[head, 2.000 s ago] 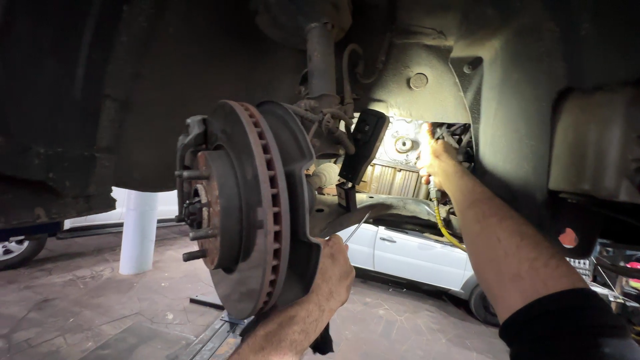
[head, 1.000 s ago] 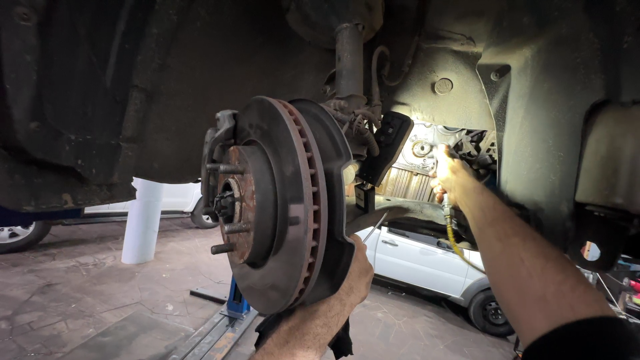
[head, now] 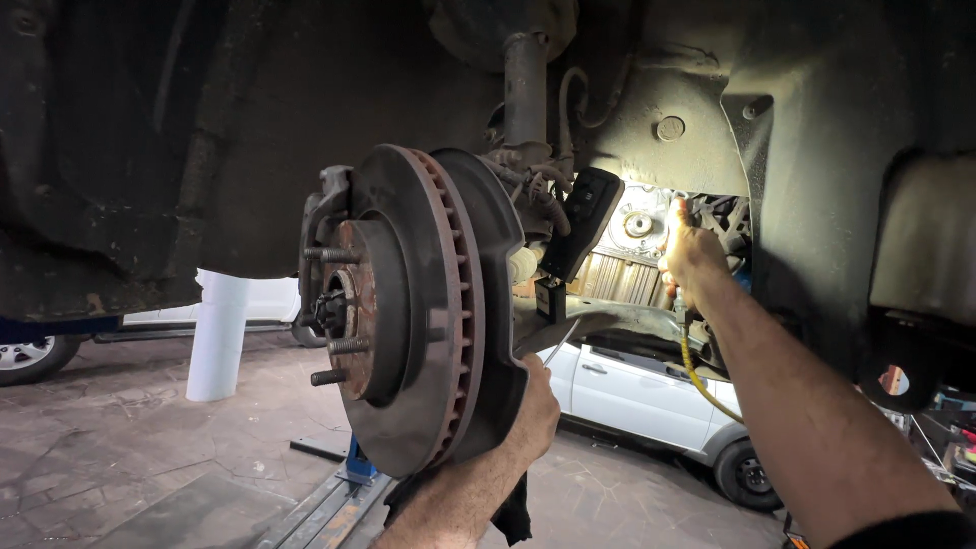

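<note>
A rusty ventilated brake disc with bare wheel studs stands at the left centre, its dust shield behind it. My left hand is behind the shield's lower edge, around a thin metal rod whose tip points up and right. My right hand reaches into the lit opening beside the engine, closed around a tool at the end of a yellow coiled air hose; the fingers hide most of the tool. Between the hands, a black work light shines on the engine.
A suspension strut rises above the disc, with a brake hose near it. The lower control arm crosses under the light. The wheel arch liner borders the opening at right. A white car and a blue lift arm support stand below.
The view has shifted somewhat. My right hand stays at the lit opening with the hose hanging from it, and my left hand remains behind the disc with the rod.
</note>
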